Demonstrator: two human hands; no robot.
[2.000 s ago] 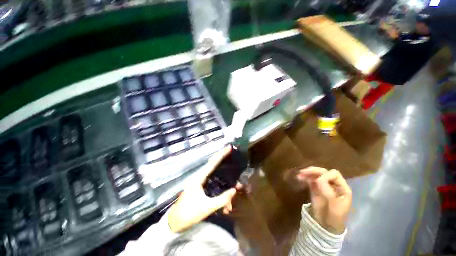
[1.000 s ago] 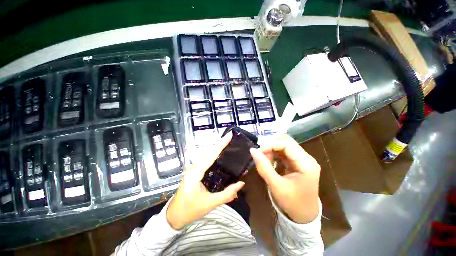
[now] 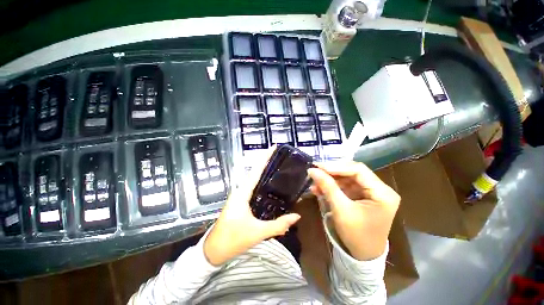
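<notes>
A black keypad phone [image 3: 283, 179] is held tilted, screen side up, in my left hand [image 3: 238, 229], with its lower end in the palm and the thumb along its lower edge. My right hand [image 3: 361, 208] is at the phone's right edge beside the screen, thumb and index finger pinched together. Whether a thin film or part is between those fingertips cannot be told. The lens tray [image 3: 228, 95] with rows of small framed squares lies just beyond the phone. A clear phone tray [image 3: 194, 98] at left holds two rows of phones, with one pocket in the back row empty.
A white box [image 3: 396, 101] stands right of the lens tray. A black ribbed hose [image 3: 504, 89] with a yellow label hangs at right. A bottle [image 3: 341, 36] stands behind the lens tray. Brown cardboard boxes [image 3: 441, 179] are below the bench edge. A tan long piece [image 3: 489, 53] lies far right.
The view has turned from its tilted, blurred start. My right hand has come from apart at the right to the phone's edge. The phone has tilted a little, and its screen shows more clearly.
</notes>
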